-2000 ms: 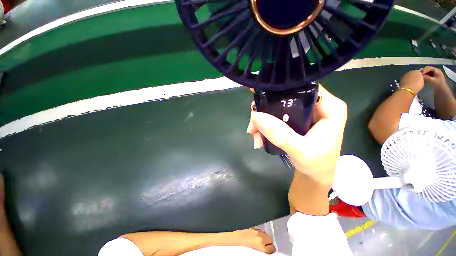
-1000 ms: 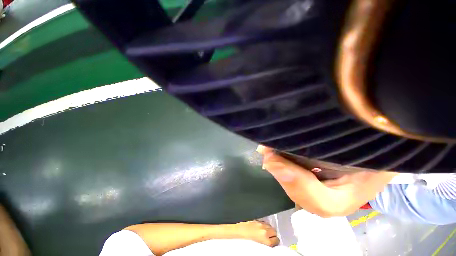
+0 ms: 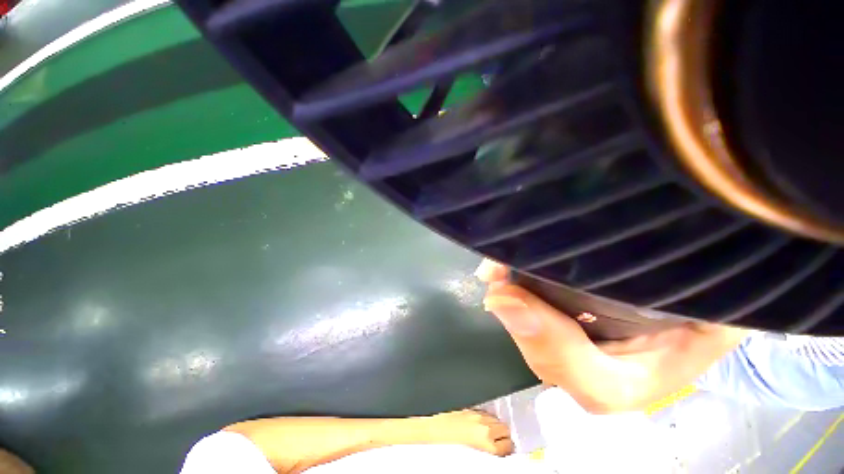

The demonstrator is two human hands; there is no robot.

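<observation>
The handheld fan (image 3: pixel 481 139) is dark navy with a copper-coloured ring. Its round grille is very close to the camera and fills the upper right. My right hand (image 3: pixel 601 356) is shut on the fan's dark handle below the grille, which hides part of the handle. My left hand (image 3: pixel 486 433) lies low at the bench's front edge, at the end of my forearm. Its fingers are mostly turned away, so its grip cannot be told.
The glossy dark green bench top (image 3: pixel 231 268) lies below a white rail (image 3: pixel 176 180). A brighter green belt (image 3: pixel 157 130) is beyond it. A neighbour's light blue clothing (image 3: pixel 787 375) shows at right. Skin of another person shows at the lower left corner. Yellow lines mark the floor.
The fan has come from farther out to very near the camera, lower and to the right, and tilted. My right hand has turned with it. My left hand has barely moved.
</observation>
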